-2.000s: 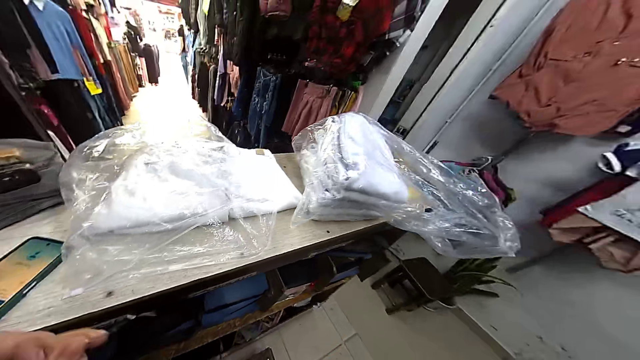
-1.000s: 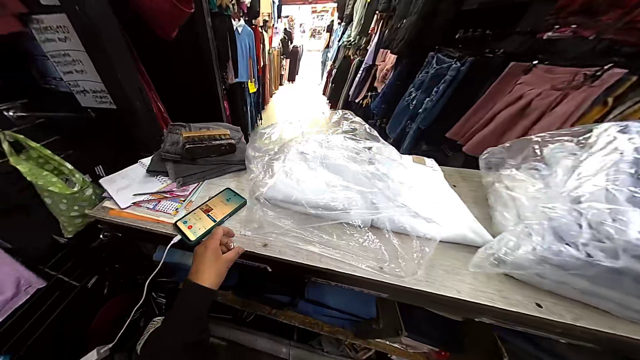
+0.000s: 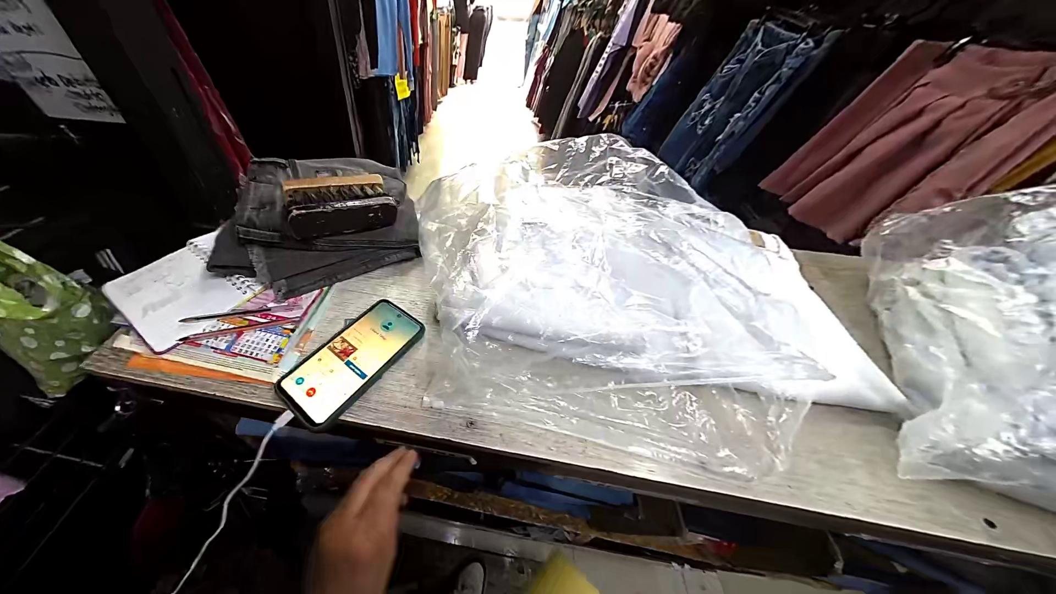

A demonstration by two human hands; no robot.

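My left hand [image 3: 363, 524], blurred, is low in front of the counter's front edge, fingers extended and nothing seen in it. Just above it on the counter lies a lit smartphone [image 3: 351, 363] with a white charging cable [image 3: 239, 487] plugged into its lower end. Right of the phone, folded white garments [image 3: 833, 355] lie partly inside a clear plastic bag [image 3: 610, 330]. Another clear bag of pale folded clothing [image 3: 982, 330] sits at the right. My right hand is out of view.
Folded dark jeans [image 3: 330, 256] carry a wooden-backed brush [image 3: 334, 191] and a dark brush-like block [image 3: 342, 217]. A notebook [image 3: 177, 293] with pencils lies at left, beside a green dotted bag [image 3: 49, 330]. Shelved clothes [image 3: 569, 491] lie below the counter [image 3: 528, 441]; clothes racks stand behind.
The view has swung left from two seconds ago. One second ago my left hand was at the phone's lower right edge; now it is lower, off the counter.
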